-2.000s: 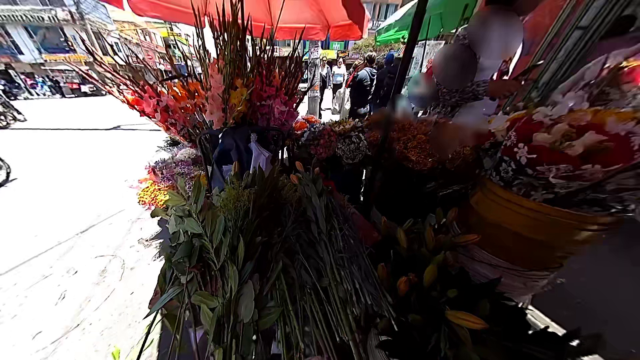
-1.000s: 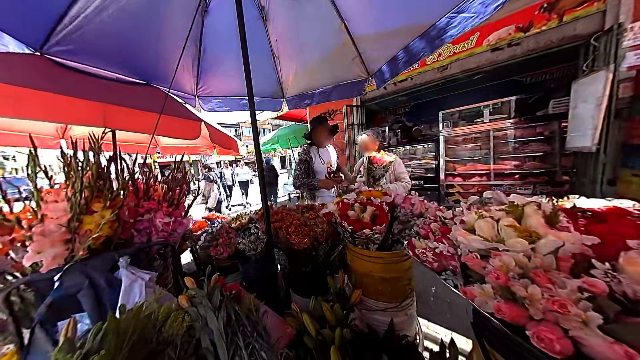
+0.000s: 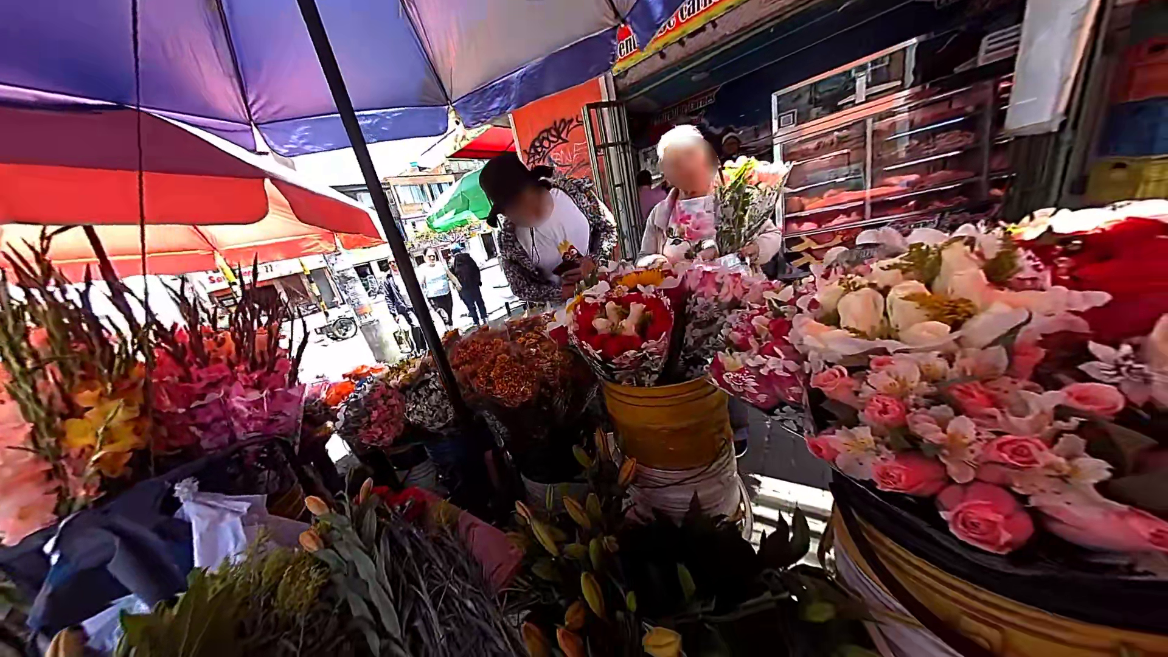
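Neither my left hand nor my right hand shows in the head view. Lily stems with closed buds (image 3: 584,557) and bundled greenery (image 3: 274,593) lie nearest, along the bottom. Pink roses (image 3: 985,516) with white blooms fill a large yellow bucket (image 3: 967,593) at the right. A wrapped bouquet of red and white flowers (image 3: 623,328) stands in a yellow bucket (image 3: 671,424) at the centre. Across the flowers, a person in a light cardigan (image 3: 766,239) holds a wrapped bouquet (image 3: 748,201). Beside them a person in a dark hat (image 3: 557,228) bends over the flowers.
A dark umbrella pole (image 3: 379,201) rises through the stall under a blue umbrella (image 3: 301,64). Gladioli (image 3: 219,383) stand at the left, with dark cloth (image 3: 119,557) below them. Orange-brown flowers (image 3: 516,360) are behind the pole. A shop display case (image 3: 885,155) stands beyond.
The view has swung up and right. Since one second ago, the person in the dark hat has bent forward, and the bouquet held by the person in the light cardigan has come up.
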